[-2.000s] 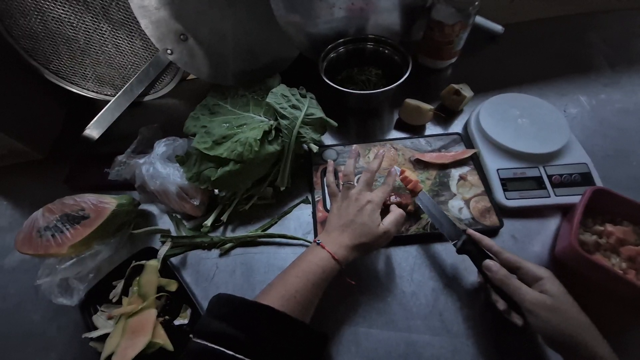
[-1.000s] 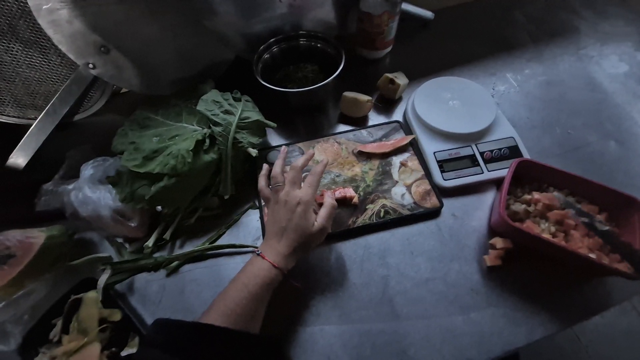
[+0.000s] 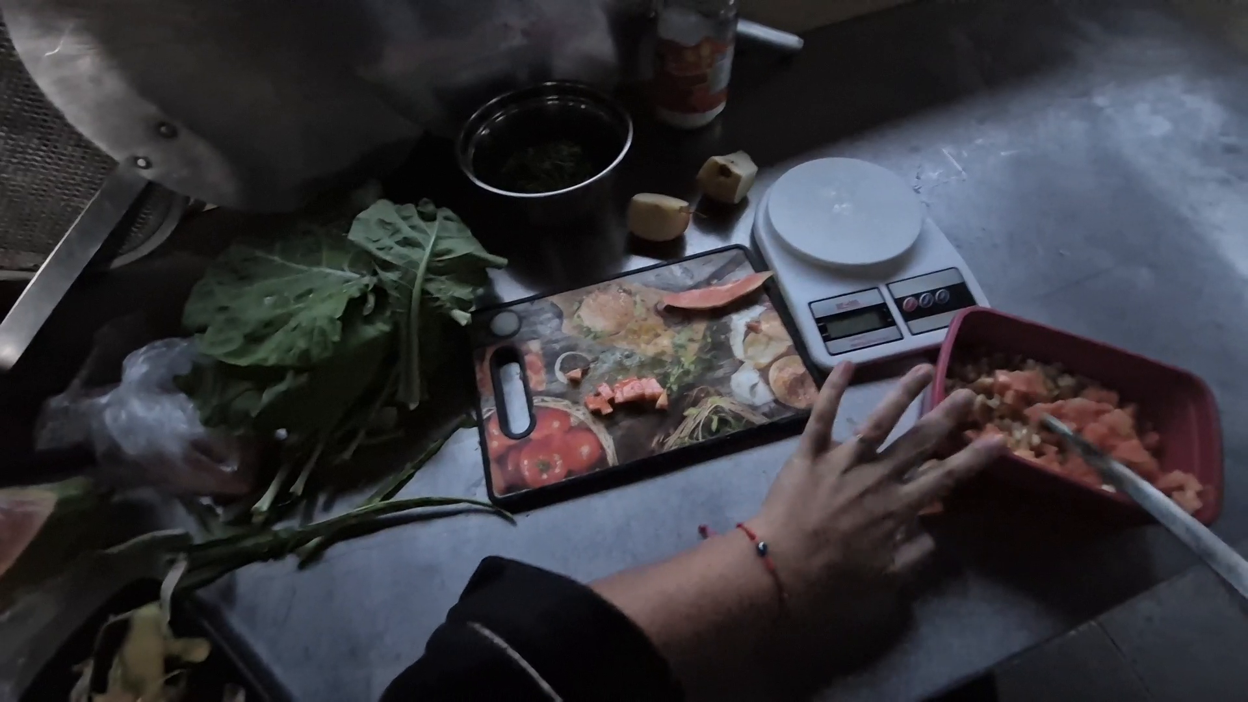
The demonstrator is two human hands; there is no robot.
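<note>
My left hand, with a red bracelet at the wrist, reaches right with spread fingers, its fingertips beside the near left side of a red plastic container. Diced orange fruit fills part of the container. A knife blade lies over the fruit from the right edge; my right hand is out of view. On the printed cutting board are small diced orange pieces and a curved papaya slice.
A white kitchen scale adjoins the board. Behind are two pale cut pieces, a metal bowl and a glass jar. Leafy greens, a plastic bag and peelings lie left.
My left hand has left the board and moved right to the red container. My right hand, seen holding the knife by the board two seconds ago, has gone from view. The view has shifted.
</note>
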